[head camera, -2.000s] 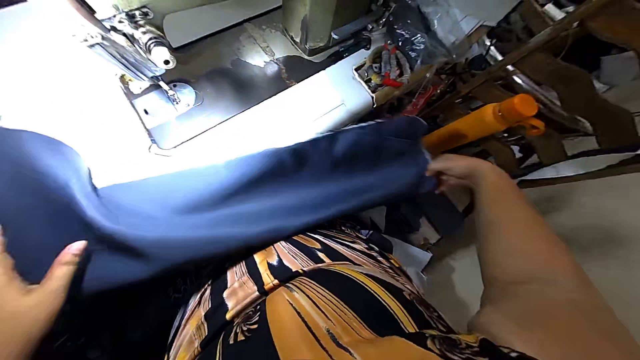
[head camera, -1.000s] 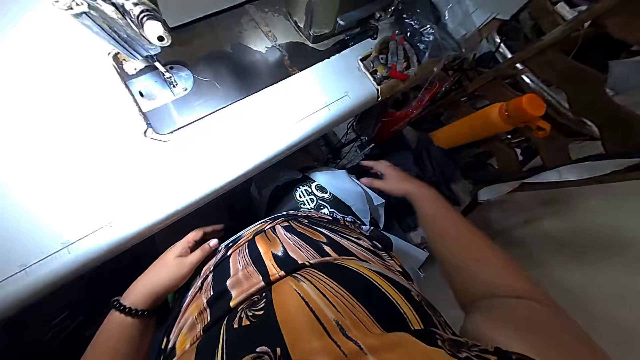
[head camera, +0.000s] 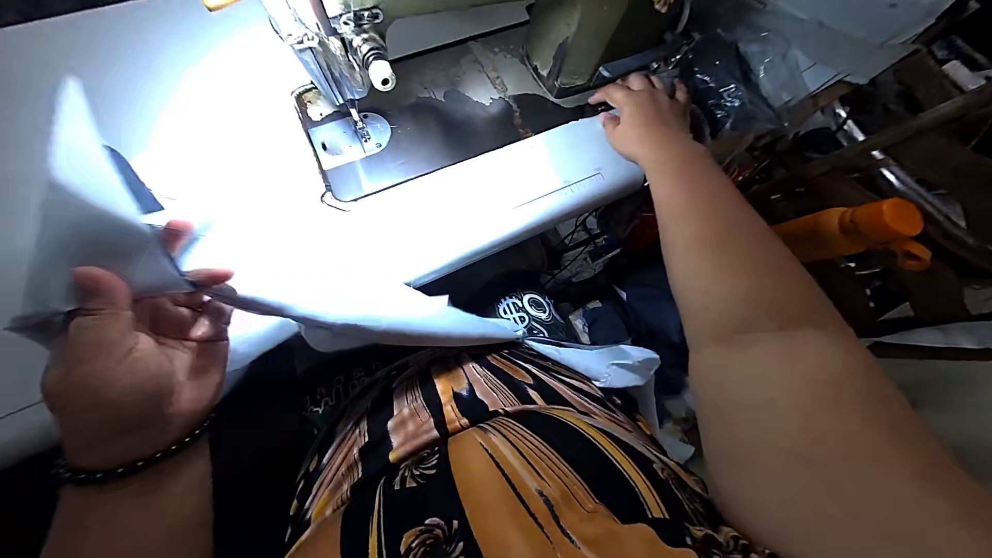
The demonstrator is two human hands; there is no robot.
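My left hand (head camera: 147, 349), with a beaded bracelet at the wrist, grips a light-coloured piece of fabric (head camera: 101, 225) with a dark edge. A long pale strip of the cloth (head camera: 387, 314) trails from it across the table's front edge to my lap. My right hand (head camera: 647, 112) rests at the right end of the sewing machine bed, its fingers bent over something dark that I cannot make out. Between my hands is the needle and presser foot (head camera: 359, 128) of the sewing machine, with no cloth under it.
The white table (head camera: 480, 217) bears the machine, brightly lit at the left. Right of my right hand lies a black plastic bag (head camera: 728, 85). An orange bottle (head camera: 852, 229) lies farther right near a wooden frame (head camera: 891, 132). Dark cloth (head camera: 651, 310) hangs below the table edge.
The dark blue cloth held across my lap two seconds ago was out of my hands a second ago. Since then my left hand has taken hold of pale fabric, and my right hand has moved up to the machine.
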